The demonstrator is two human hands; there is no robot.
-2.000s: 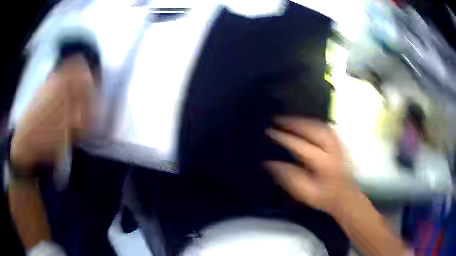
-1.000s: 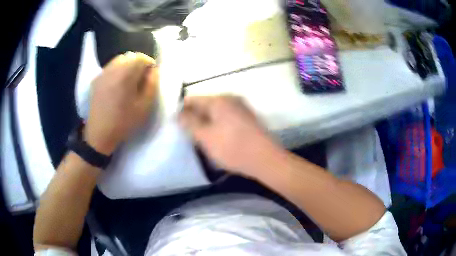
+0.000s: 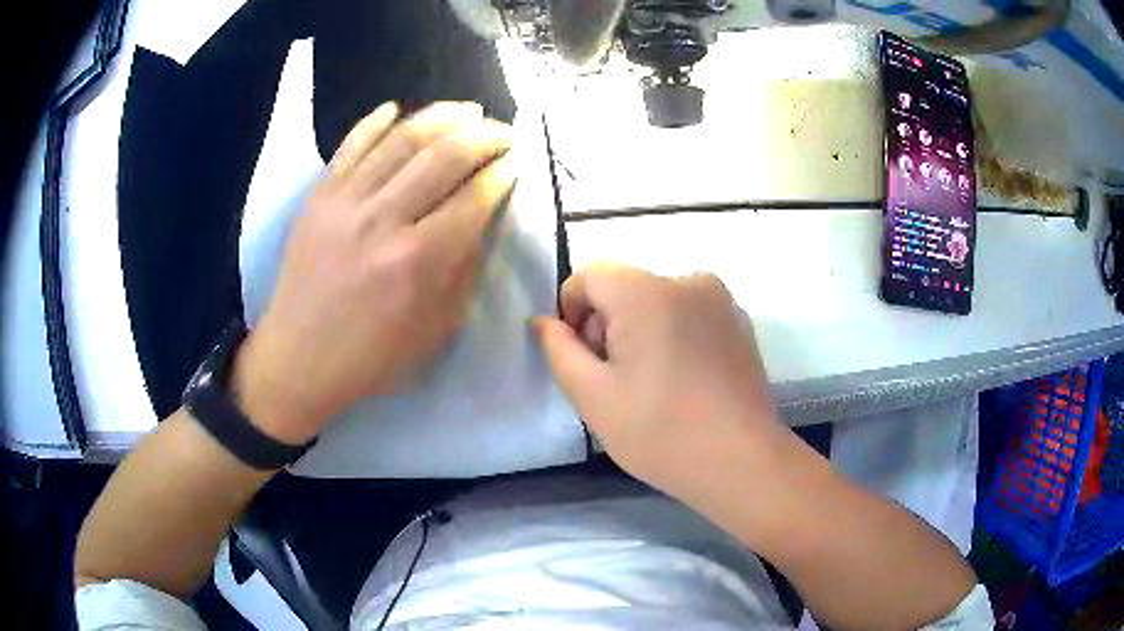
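Note:
A white fabric panel [image 3: 493, 413] lies on the machine table, with a thin black edge along its right side. Black fabric [image 3: 185, 210] lies to its left and above it. My left hand [image 3: 382, 259] rests on the panel with bent fingers, pressing it near the machine head. My right hand [image 3: 659, 351] pinches the panel's black right edge between thumb and curled fingers. The sewing machine's needle area [image 3: 561, 49] is at the top, partly lost in glare. A dark round knob [image 3: 673, 99] hangs right of it.
A smartphone [image 3: 927, 173] with a lit pink-purple screen lies on the table at right. A rust-brown stain [image 3: 1023, 185] is beside it. A blue plastic basket [image 3: 1048, 462] stands at lower right. White cloth [image 3: 906, 462] hangs below the table's edge.
The large black piece has left the front, and the white panel now lies at the machine. Since a second ago, both hands have moved right, my right still at the panel's edge.

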